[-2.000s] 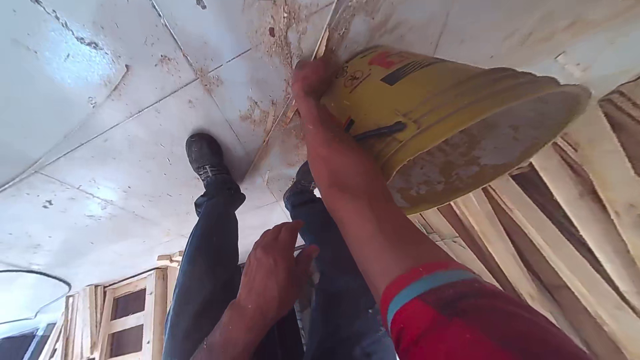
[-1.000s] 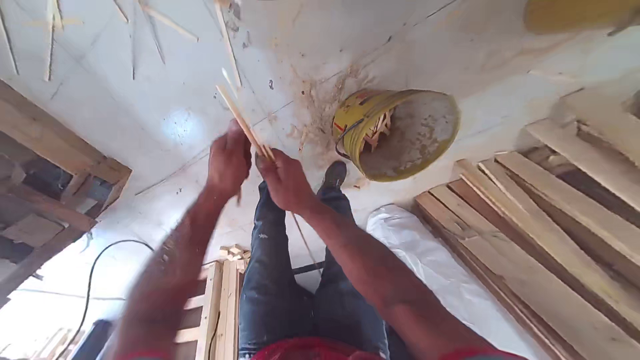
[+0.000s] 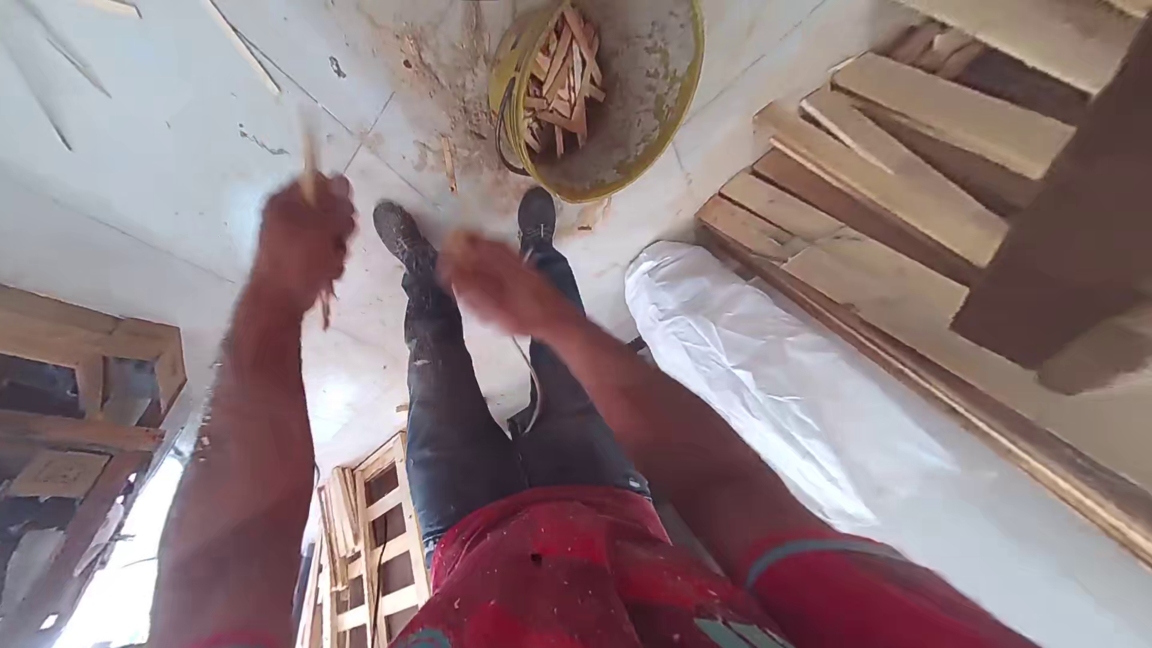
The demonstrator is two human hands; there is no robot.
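Note:
My left hand (image 3: 306,229) is closed around a short bundle of thin wood strips (image 3: 310,166), whose ends stick out above and below the fist. My right hand (image 3: 495,279) is blurred, its fingers curled, between my shins at knee height; whether it holds anything is not clear. Beyond it a yellow plastic bucket (image 3: 693,81) lies tipped with its mouth towards me, and broken wood pieces (image 3: 567,76) are heaped inside. A thin pale cord or strip (image 3: 534,387) hangs below my right hand in front of my legs.
Thin wood strips (image 3: 243,45) and sawdust (image 3: 450,90) lie on the tiled floor. Stacked boards (image 3: 882,243) fill the right side, beside a white plastic sheet (image 3: 738,351). Wooden frames stand at the left (image 3: 90,342) and lower left (image 3: 387,531). A dark brown shape (image 3: 1062,216) cuts in at right.
One second ago both hands were together on long thin strips; now they are apart, with shorter pieces in my left hand. Two seconds ago my right hand was at the bucket. The view has shifted.

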